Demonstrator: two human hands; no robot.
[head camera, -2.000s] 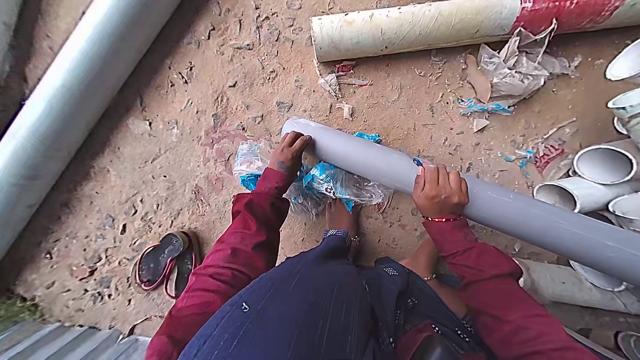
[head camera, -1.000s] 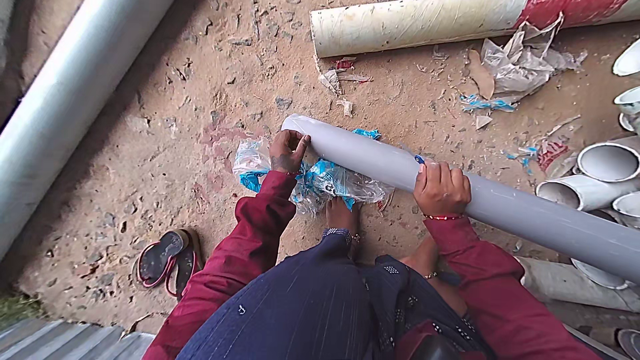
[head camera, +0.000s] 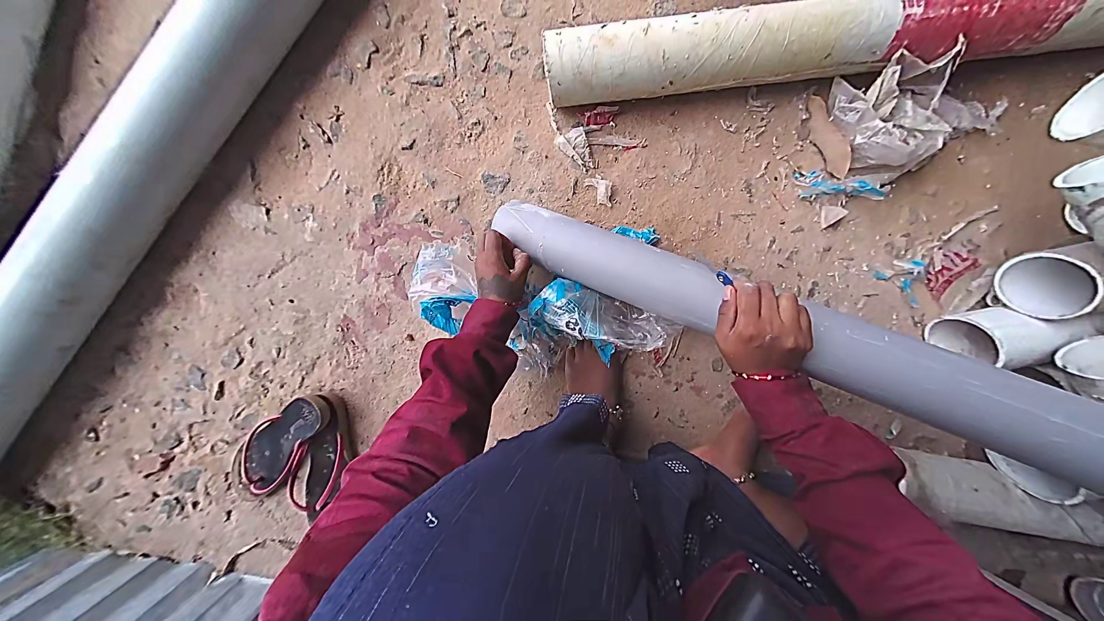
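A long grey plastic pipe runs slantwise from the centre to the right edge. My left hand grips its near-side rim at the left end, the fingertips partly hidden by the pipe. Farther along, my right hand is wrapped over the top of the pipe, with a small blue object showing at its fingers; what that is I cannot tell. Crumpled clear and blue plastic wrapping lies on the ground below the pipe, close to my bare foot.
A cream pipe with a red band lies at the top. Several white pipes are piled at the right. A large silvery pipe crosses the left side. Sandals rest at lower left, and torn plastic lies upper right.
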